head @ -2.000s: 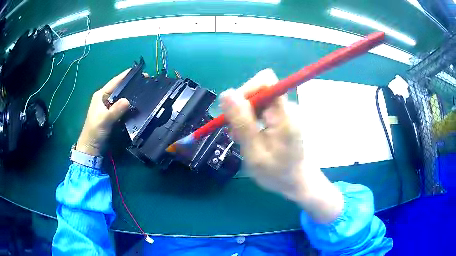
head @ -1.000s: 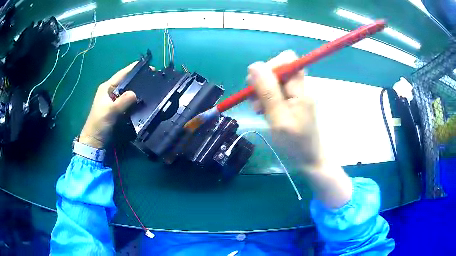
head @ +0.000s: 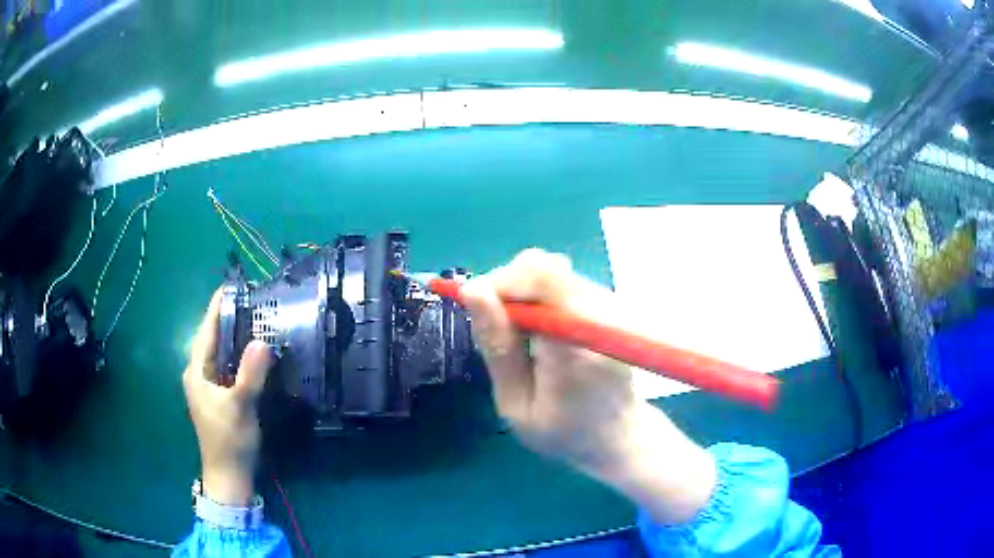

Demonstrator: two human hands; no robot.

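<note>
A black ribbed optical engine housing [head: 365,327] lies on the green bench in front of me, its long side running left to right. My left hand [head: 227,398] holds its left end, thumb on top. My right hand [head: 556,371] holds a brush with a long red handle [head: 654,354]; the handle points to the lower right. The brush tip is at the upper right part of the housing; its bristles are small and hard to make out. Thin yellow and white leads [head: 242,231] run from the housing's back edge. Part of a red lead [head: 290,514] shows below it. My right hand covers the housing's right end.
Similar black units [head: 49,327] with thin pale leads stand at the left. A white paper sheet [head: 714,289] lies at the right, with a black cable [head: 809,273] at its right edge. A pale rail [head: 491,107] crosses behind; wire mesh [head: 910,262] stands at the far right.
The housing has turned from slanted to nearly level. The brush handle has swung from pointing upper right to lower right. The white lead at the right end no longer shows.
</note>
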